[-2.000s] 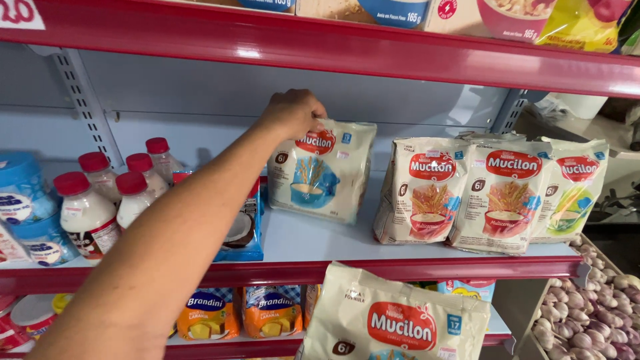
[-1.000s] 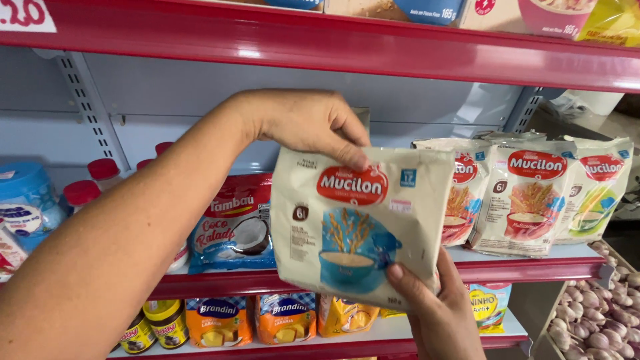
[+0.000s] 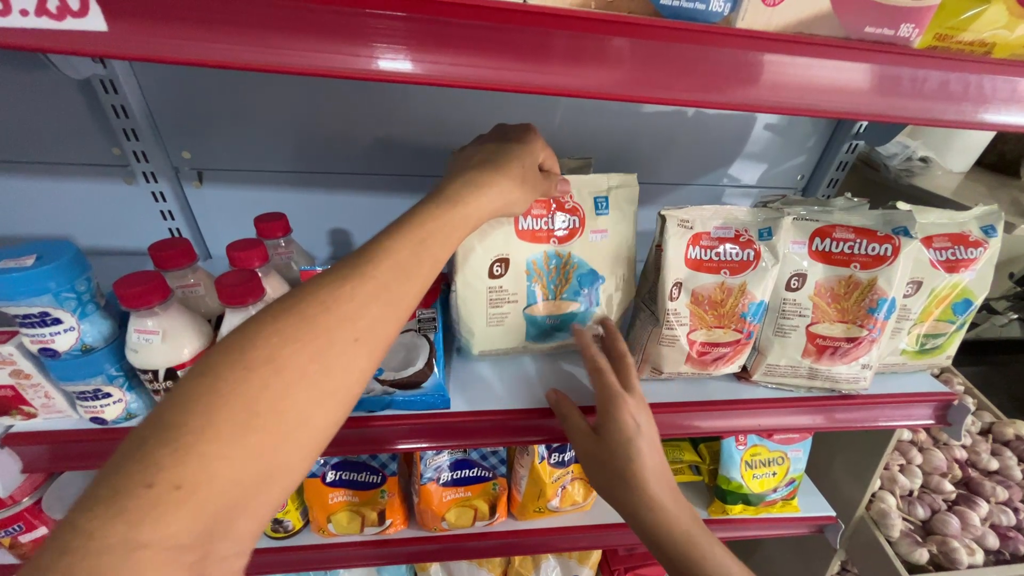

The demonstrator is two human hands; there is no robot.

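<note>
A cream Mucilon cereal bag with a blue bowl picture [image 3: 552, 272] stands upright on the middle shelf. My left hand [image 3: 508, 172] pinches its top edge from above. Below its lower right corner is my right hand [image 3: 612, 400], fingers apart, fingertips near or against the bag. Part of another bag's top shows behind it. To the right stand Mucilon bags with a red bowl [image 3: 716, 296], another red bowl [image 3: 836, 304] and a green design [image 3: 940, 292]. A blue coconut packet [image 3: 412, 360] lies left of the held bag, partly behind my left forearm.
Red-capped bottles [image 3: 164, 328] and blue tubs [image 3: 48, 300] stand at the left. A red shelf edge [image 3: 512, 68] crosses above. Below are orange Brandini packets [image 3: 356, 496] and a Ninho packet [image 3: 760, 472]. A crate of garlic [image 3: 944, 496] sits at lower right.
The blue-bowl bag, held in front of the shelf by both hands a second ago, now stands on the shelf. My right hand has come off its lower corner and opened.
</note>
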